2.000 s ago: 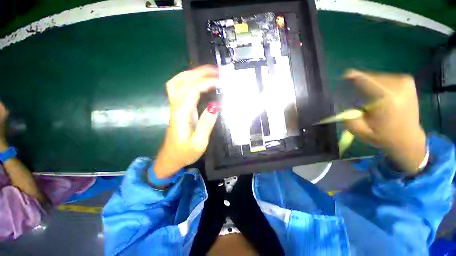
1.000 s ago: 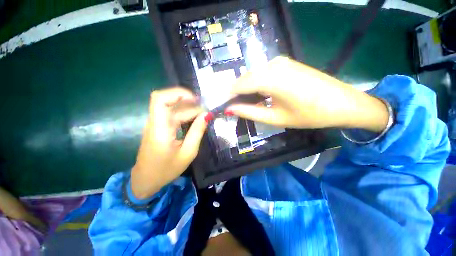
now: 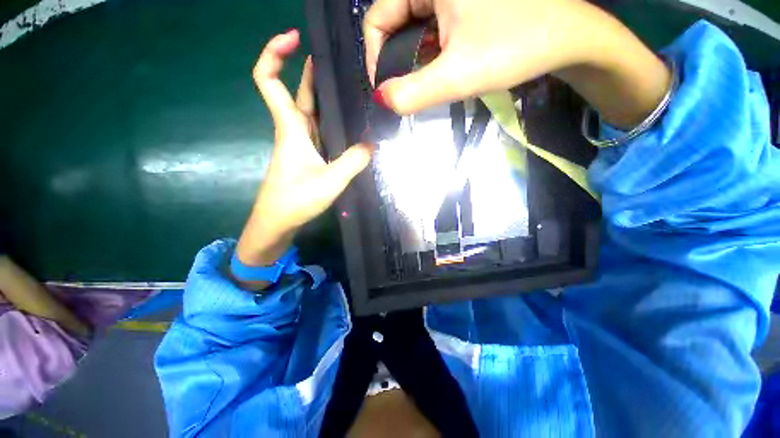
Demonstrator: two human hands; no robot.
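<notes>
The open-backed tablet [image 3: 496, 197] lies in a black foam tray [image 3: 479, 295], its battery area glaring white. My right hand [image 3: 479, 51] is over the far left part of the tablet and pinches black tape [image 3: 398, 62] between thumb and fingers. A yellow release liner [image 3: 547, 156] trails from under this hand across the tablet to the right sleeve. My left hand [image 3: 304, 162] is at the tray's left side, fingers apart, thumb over the tray's left wall, holding nothing visible. My right hand hides most of the mainboard.
The tray lies on a glossy green bench [image 3: 128, 128] with a white-edged rail [image 3: 34, 23] at the far left. Another person's arm and pink sleeve [image 3: 38, 351] show at the lower left.
My right hand has moved away from me toward the tablet's far end with the tape. My left hand has opened and moved slightly right. The tray has shifted right, and the yellow liner now shows.
</notes>
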